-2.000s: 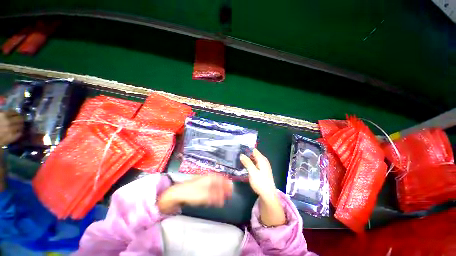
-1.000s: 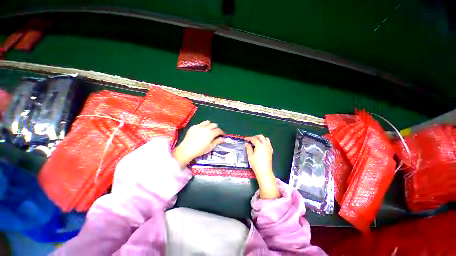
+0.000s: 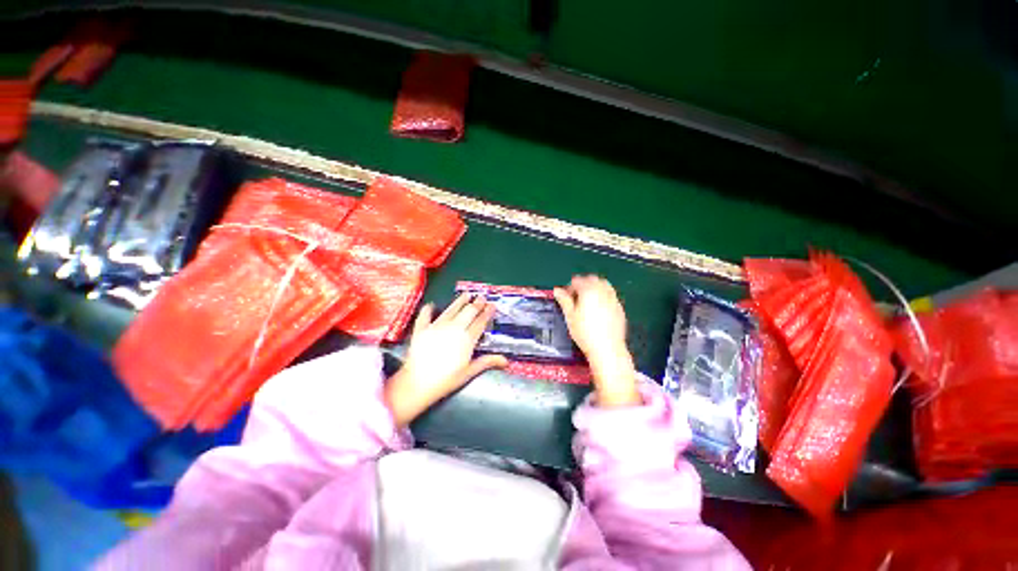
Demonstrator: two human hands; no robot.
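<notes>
A bagged unit (image 3: 522,328), dark with silvery glare, lies flat on a red bubble bag (image 3: 549,371) in front of me; red shows along its far and near edges. My left hand (image 3: 443,348) lies on the unit's left end, fingers spread. My right hand (image 3: 594,321) is at its right end, fingertips bent over the far right corner. Whether the fingers grip or only press is hard to tell.
Left is a tied stack of red bubble bags (image 3: 240,318), then dark bagged units (image 3: 134,212). Right are another bagged unit (image 3: 714,379) and red bundles (image 3: 832,379). A folded red packet (image 3: 432,98) lies on the green belt (image 3: 279,106).
The unit, earlier on the bench with the left hand apart, is now folded narrower on the bubble bag. Since a second ago, my left hand has slid nearer me and flattened on it.
</notes>
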